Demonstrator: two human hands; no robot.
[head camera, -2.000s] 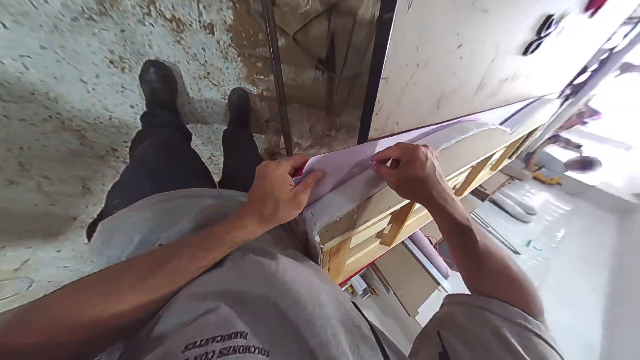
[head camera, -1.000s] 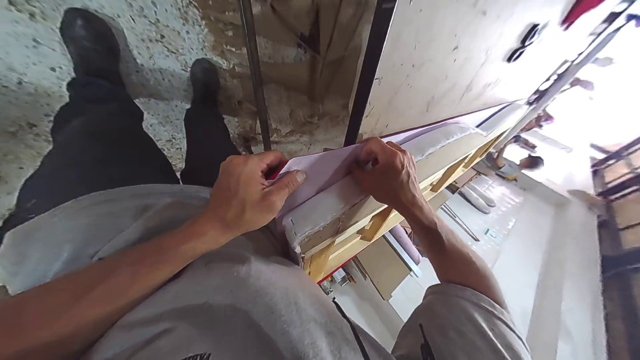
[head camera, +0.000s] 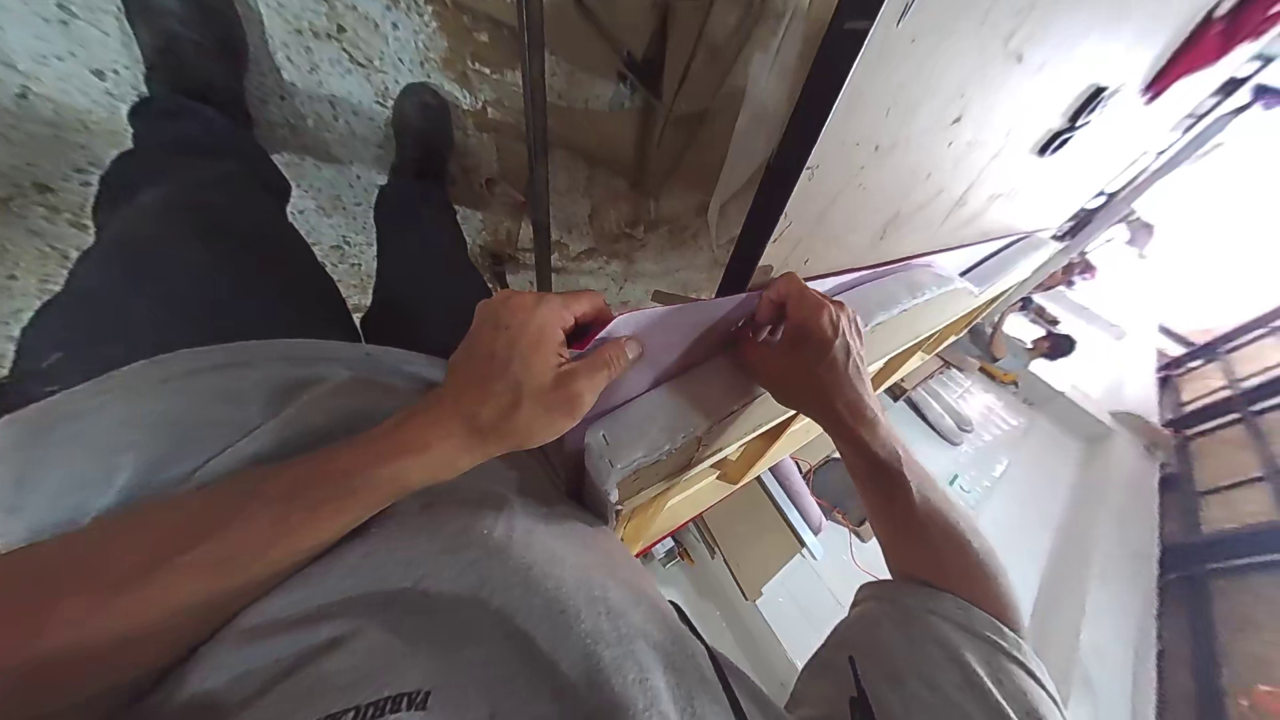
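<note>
A long wooden frame (head camera: 745, 460) with pale padding (head camera: 660, 420) along its side runs from my waist toward the upper right. A lilac fabric strip (head camera: 670, 345), with red showing at its edge, lies along the padding. My left hand (head camera: 545, 365) pinches the near end of this fabric between thumb and fingers, the thumb on top. Farther along the frame, my right hand (head camera: 805, 345) has its fingers curled on the fabric, against the padded edge. Its fingertips are partly hidden, and no tool shows in either hand.
A pale, scuffed board (head camera: 900, 150) with a dark edge lies beyond the frame, with black scissors-like handles (head camera: 1072, 120) and red cloth (head camera: 1215, 45) on it. A metal bar (head camera: 537, 150) stands near my feet. Another person (head camera: 1030, 345) is farther back. Boards (head camera: 752, 540) lie below the frame.
My right hand, raised in a pinch at the fabric two seconds ago, now has its fingers curled down against the padded edge. My left hand keeps its hold. The view has moved closer.
</note>
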